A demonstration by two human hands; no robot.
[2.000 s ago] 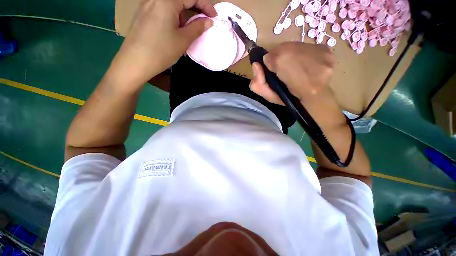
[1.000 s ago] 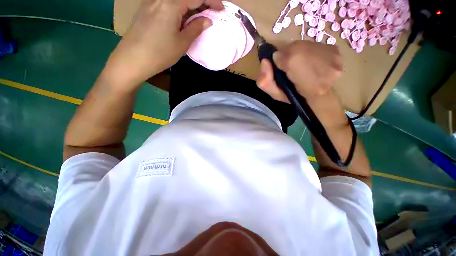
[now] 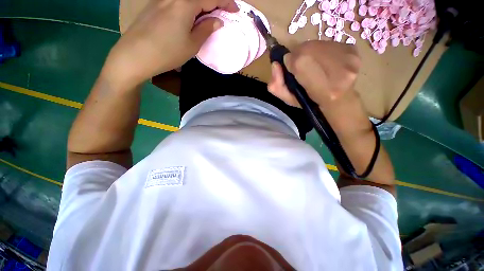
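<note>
My left hand (image 3: 170, 34) holds a pink plastic cover (image 3: 225, 52) by its upper left edge, at the top of the view. Another rounded pink layer shows behind its right side; I cannot tell if it is a separate cover. My right hand (image 3: 321, 69) grips the black handle of a soldering iron (image 3: 302, 98). The iron's metal tip points up and left, over the slotted upper right part of the cover. Whether the tip touches it I cannot tell. The fingertips of my left hand are partly cut off by the top edge.
A pile of small pink pieces (image 3: 395, 21) lies on the brown cardboard sheet (image 3: 379, 79) at upper right. The iron's black power cord (image 3: 411, 79) loops by my right wrist. Clear plastic (image 3: 387, 128) shows at the cardboard's lower right edge. An open carton (image 3: 472, 111) stands far right.
The iron's tip has shifted slightly up and right on the cover since two seconds ago, then slightly left in the last second. My left hand still holds the cover, with small finger movement.
</note>
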